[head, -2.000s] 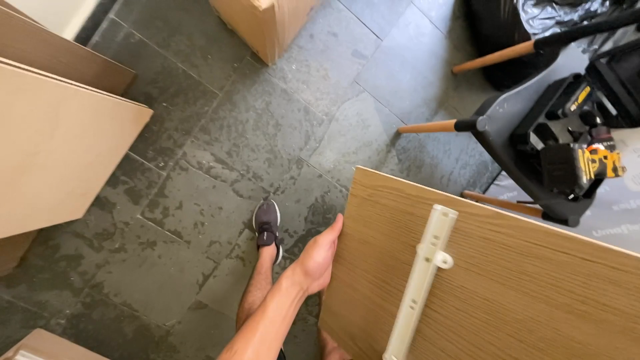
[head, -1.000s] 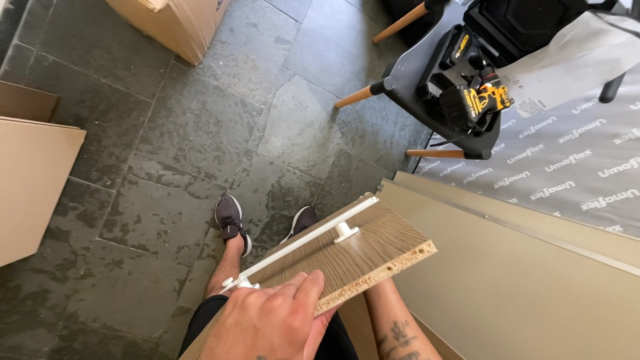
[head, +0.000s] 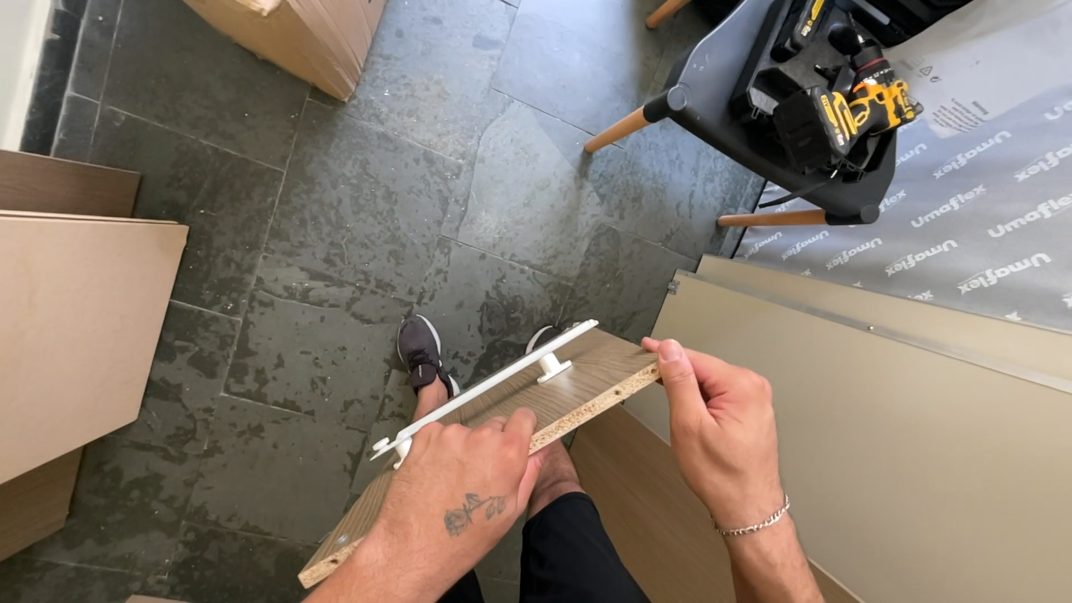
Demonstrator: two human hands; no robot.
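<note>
A wood-grain chipboard panel [head: 599, 360] is held tilted above my feet, its raw chipboard edge with small holes facing up toward me. A long white rail [head: 494, 383] on short mounts runs along its face. My left hand [head: 469, 490] grips the panel around its raw edge near the middle, hiding part of the rail's near mount. At the panel's right corner, my right hand [head: 720, 427] pinches the board between thumb and fingers.
A grey chair [head: 720, 84] with wooden legs holds a yellow-and-black cordless drill [head: 875, 96]. Large beige panels [head: 837, 377] lean at the right beside printed grey sheeting [head: 963, 209]. Flat boards [head: 75, 327] stand at the left, a cardboard box [head: 310, 42] at the top.
My right hand has moved from low by the panel's underside to its right corner. Two seconds ago the panel's broad face showed; now it is tilted with its raw edge up.
</note>
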